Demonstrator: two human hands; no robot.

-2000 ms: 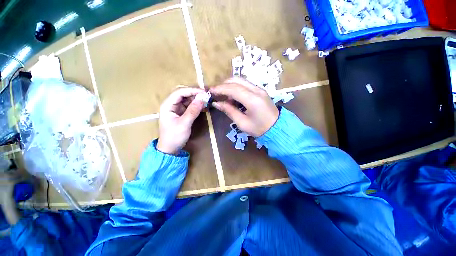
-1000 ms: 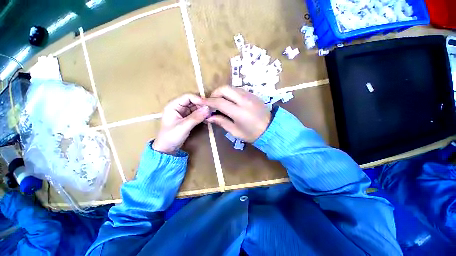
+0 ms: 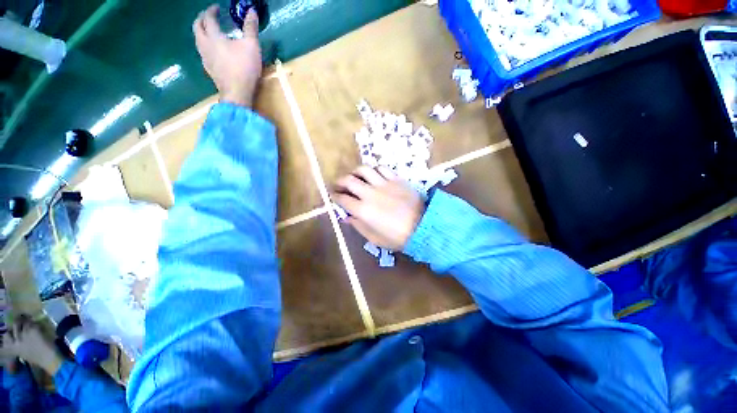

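My left hand reaches over the green surface at the top, fingers spread. Its thumb overlaps a round black unit; no closed grip on it shows. My right hand is palm down over the board at the near left edge of a loose pile of small white plastic parts. Its fingers are bent and blurred, and a pale bit shows by the fingertips. Whether it holds anything is hidden. A few white parts lie below that hand.
A blue bin of white parts stands upper right, with a red bin beyond. A black tray lies right. A clear bag is partly behind my left sleeve. More black units stand on the green surface. Another person's hands show lower left.
My hands were together at the centre and are now apart. My left hand has moved up to the green surface; my right has stayed near the pile. The view has shifted.
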